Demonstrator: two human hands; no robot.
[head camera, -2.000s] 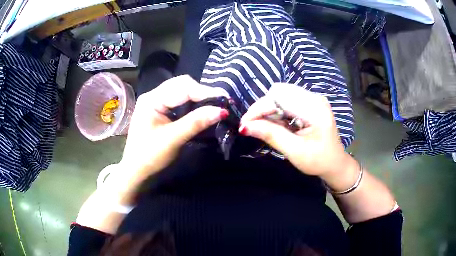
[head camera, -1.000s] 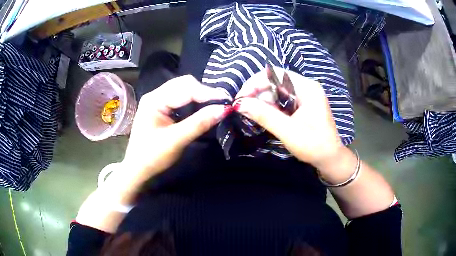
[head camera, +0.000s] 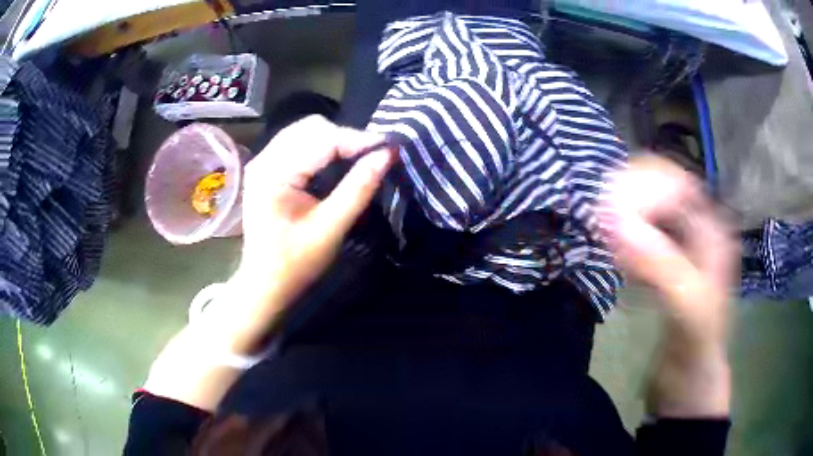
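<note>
The black-and-white striped garment (head camera: 463, 134) lies bunched on my black-clothed lap. My left hand (head camera: 307, 209) is left of it, thumb and fingertips pinching a dark edge of the garment. My right hand (head camera: 669, 236) is blurred, out to the right beyond the garment, with its fingers drawn together. What it holds cannot be made out; no needle, thread or snips can be seen clearly.
A pink basket (head camera: 194, 183) with yellow-orange content stands on the green floor at left, a box of small spools (head camera: 212, 87) behind it. Striped garments hang at far left (head camera: 53, 191) and lie at right (head camera: 777, 258). A white-covered table edge (head camera: 713, 25) crosses the top.
My right hand has moved from beside my left fingertips far out to the right. My left hand keeps its pinch, slightly raised. The view has shifted a little.
</note>
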